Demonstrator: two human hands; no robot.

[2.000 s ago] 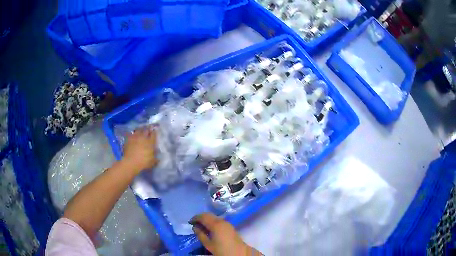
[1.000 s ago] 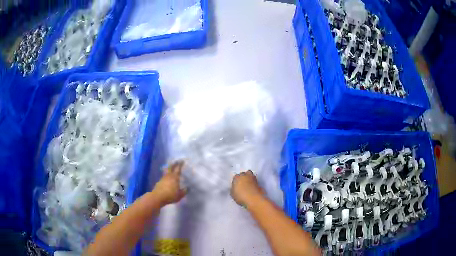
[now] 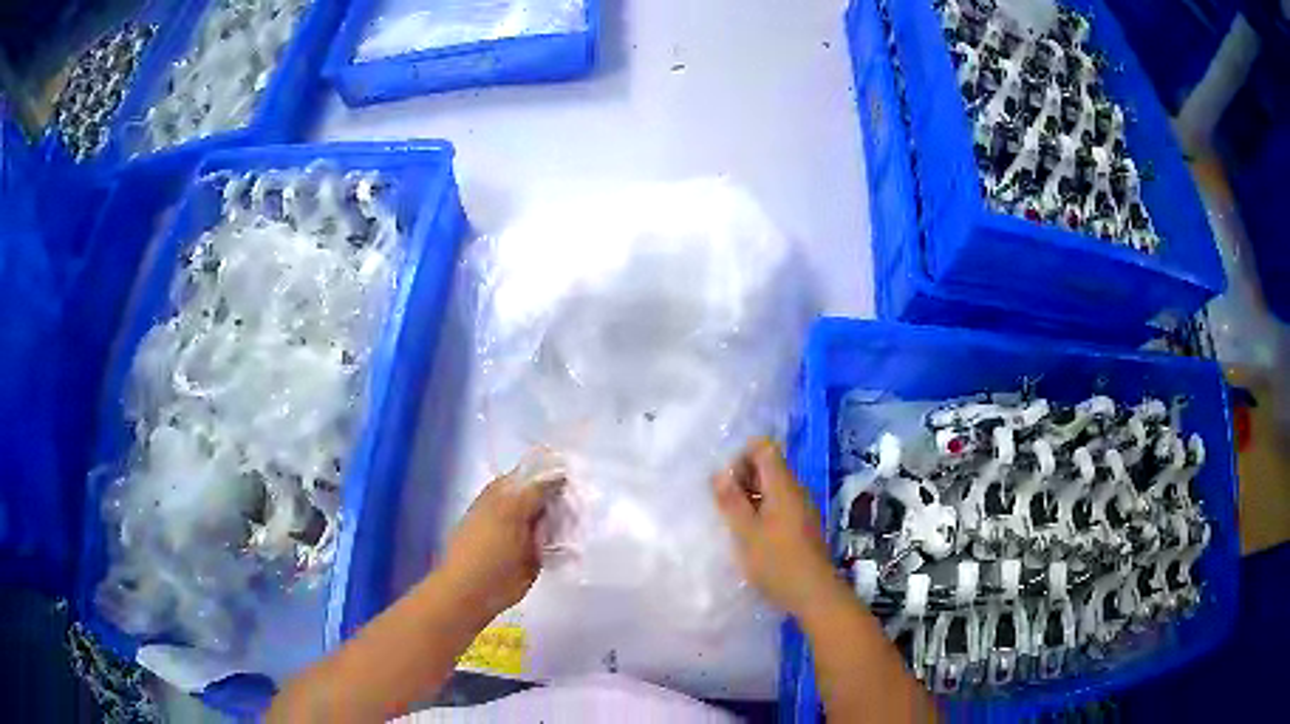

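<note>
A heap of clear plastic bags (image 3: 637,325) lies on the white table in front of me. My left hand (image 3: 502,530) is at its near left edge, with the fingers closed on crinkled clear film. My right hand (image 3: 771,523) is at its near right side, thumb and fingers curled close together; whether film is between them cannot be told. A blue tote (image 3: 403,410) on the left holds bagged parts (image 3: 269,340) in a loose pile. A blue tote (image 3: 990,347) on the right holds bare white-and-dark parts (image 3: 1054,538) in rows.
Stacked totes (image 3: 1047,283) with more bare parts stand at the far right. A shallow blue tote (image 3: 481,74) with white film is at the far edge. More filled totes stand far left. A yellow label (image 3: 492,648) is at the table's near edge.
Since one second ago, my left hand has moved slightly right and closed on film, and my right hand has moved right. Earlier, both hands were at the tote of bagged parts.
</note>
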